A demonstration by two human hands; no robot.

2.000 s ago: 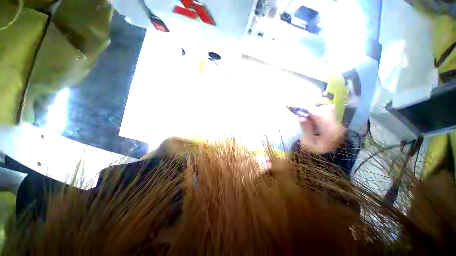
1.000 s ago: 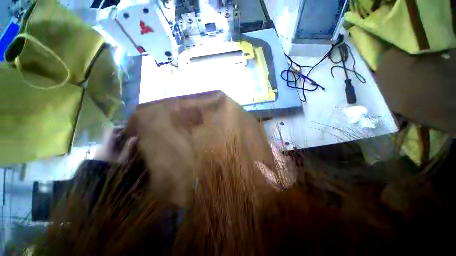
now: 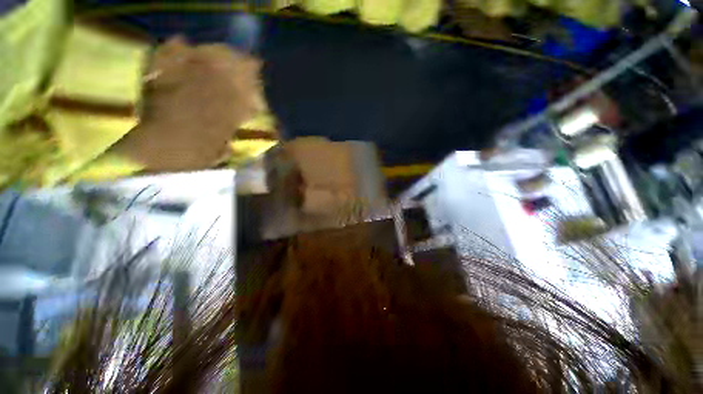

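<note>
The picture is blurred and neither of my hands can be made out; hair covers the lower middle. A tan, squarish thing (image 3: 327, 173) with a pale strip along its right side shows just beyond the hair; I cannot tell whether it is a box or a folded piece, or whether it is held. A large brown piece (image 3: 200, 104) lies or hangs at the upper left, beside yellow-green panels (image 3: 100, 77) with darker bands.
A white table (image 3: 204, 200) is at the left, below the panels. Another white work table (image 3: 501, 208) stands at the right, with blurred machine parts (image 3: 609, 169) and a slanting grey bar (image 3: 609, 73). A dark floor (image 3: 378, 85) with yellow lines lies between.
The view has swung away from the sewing machine toward the floor and another table. The brown piece that both hands were at near the machine, and the hands themselves, are no longer recognisable.
</note>
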